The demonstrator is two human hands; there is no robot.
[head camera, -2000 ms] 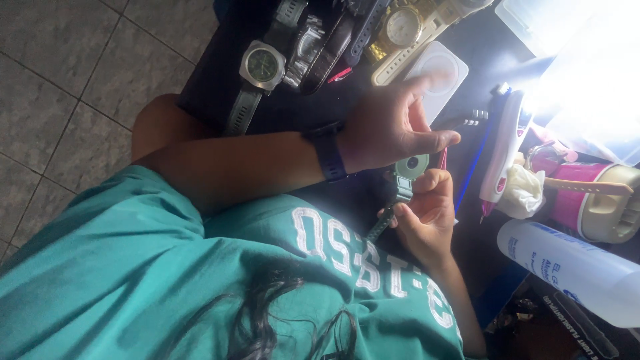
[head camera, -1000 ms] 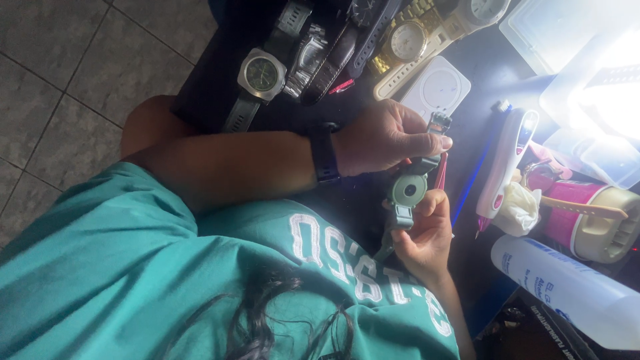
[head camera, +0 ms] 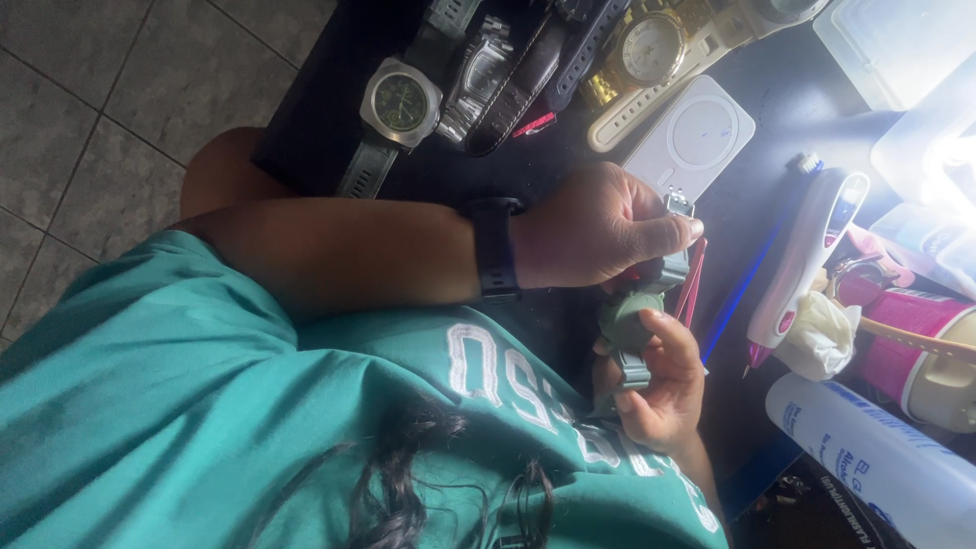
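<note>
A green wristwatch (head camera: 631, 319) is between my two hands, its round case tilted and its face not clearly shown. My left hand (head camera: 610, 225), with a dark band on its wrist, pinches the strap end by a metal buckle (head camera: 679, 204). Below it, my right hand (head camera: 663, 381) grips the case and the lower strap (head camera: 633, 371) between thumb and fingers. Red tweezers (head camera: 692, 282) show just beside the upper strap; whether a hand touches them is unclear. A small red part under my left palm is mostly hidden.
Several watches, including one with a square steel case (head camera: 400, 103) and a gold one (head camera: 650, 49), lie on the dark table beyond a white magnetic power bank (head camera: 692, 133). At right are a blue-handled brush (head camera: 751, 278), a white-pink pen-like tool (head camera: 808, 259), crumpled tissue (head camera: 820, 335) and an alcohol bottle (head camera: 877, 457).
My left hand first moved from above the watch onto its upper strap, and still holds it there. The watch case has turned and tilted, and my right hand's fingers now lie over its edge.
</note>
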